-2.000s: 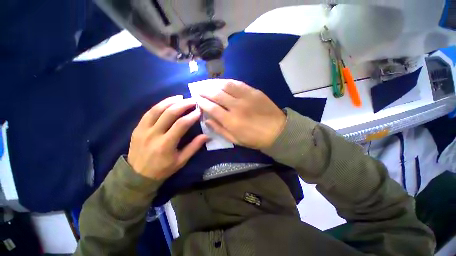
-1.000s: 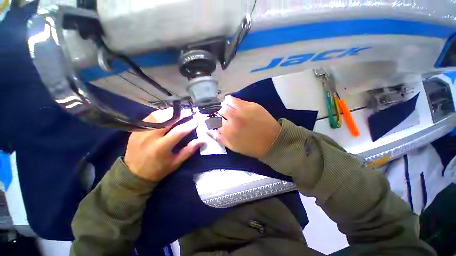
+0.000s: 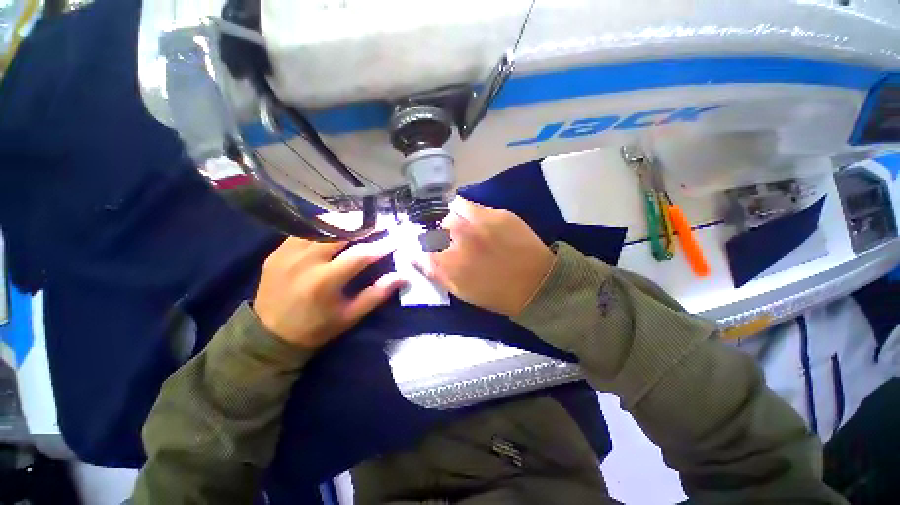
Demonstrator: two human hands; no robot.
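Observation:
A large navy garment panel point(image 3: 109, 325) spreads under the sewing machine head point(image 3: 326, 59) and hangs over the front edge. A white strip point(image 3: 424, 290) lies on it below the needle area, which is washed out by the bright lamp. My left hand point(image 3: 321, 286) lies flat on the cloth left of the strip, thumb and fingers apart, fingertips near the needle area. My right hand point(image 3: 493, 258) rests at the strip's right side with its fingers bent; its fingertips are partly hidden by the machine parts and glare.
Green-handled snips point(image 3: 657, 227) and an orange-handled tool point(image 3: 689, 242) lie on the table at right. Metal attachments point(image 3: 765, 200) and a small navy piece point(image 3: 778, 242) lie further right. A ruled tape point(image 3: 493, 383) runs along the table's front edge.
Since two seconds ago the view has shifted so the machine head shows more fully. The white strip and both hands are now closer in under the needle area. Little differs from one second ago.

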